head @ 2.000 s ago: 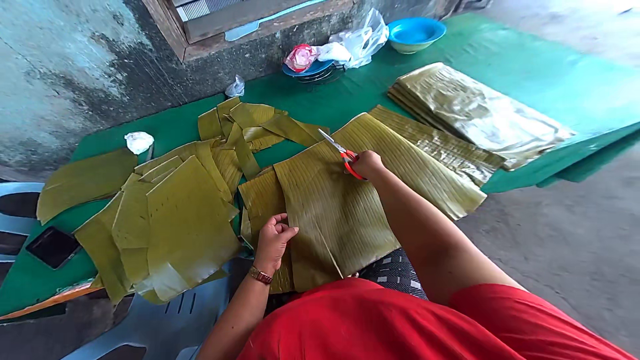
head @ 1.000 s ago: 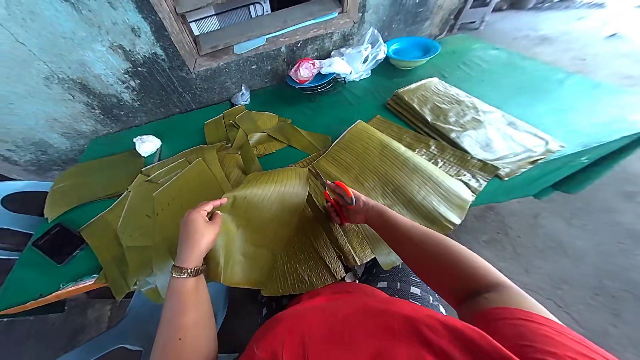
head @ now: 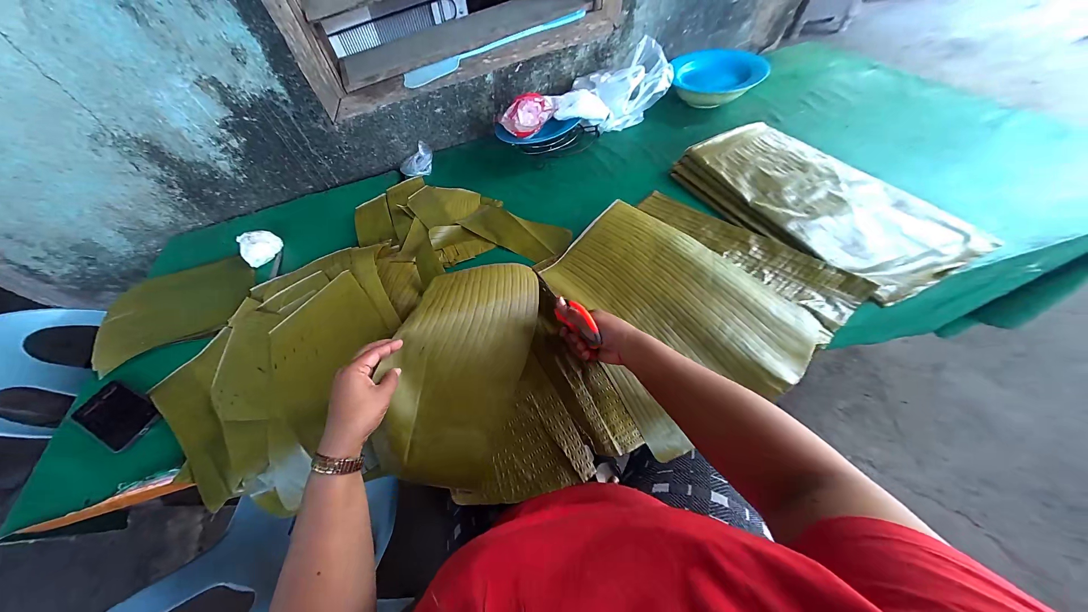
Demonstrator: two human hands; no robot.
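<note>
Red-handled scissors (head: 581,325) are in my right hand (head: 591,336), over the middle of the leaves; their blades are hidden by leaf. At the left edge of a curved banana leaf piece (head: 467,340) is my left hand (head: 364,398), fingers bent and slightly apart; whether it pinches the leaf is unclear. A wide ribbed banana leaf (head: 688,297) lies to the right of the scissors. Cut leaf pieces (head: 319,348) overlap at the left, and smaller strips (head: 450,212) lie behind. A folded leaf stack (head: 833,204) rests at the right.
On the green-covered table (head: 884,102) are a blue bowl (head: 721,75), a blue plate (head: 544,132) with plastic bags (head: 629,85), a white crumpled bundle (head: 259,247) and a phone (head: 116,416). A wall with a wooden window frame borders the back. Light blue plastic chairs (head: 51,353) stand at left.
Two seconds ago the scissors' blades showed above the wide leaf; now leaf hides them. My left hand has moved left, and a leaf piece now curves between my hands. The right hand has come lower.
</note>
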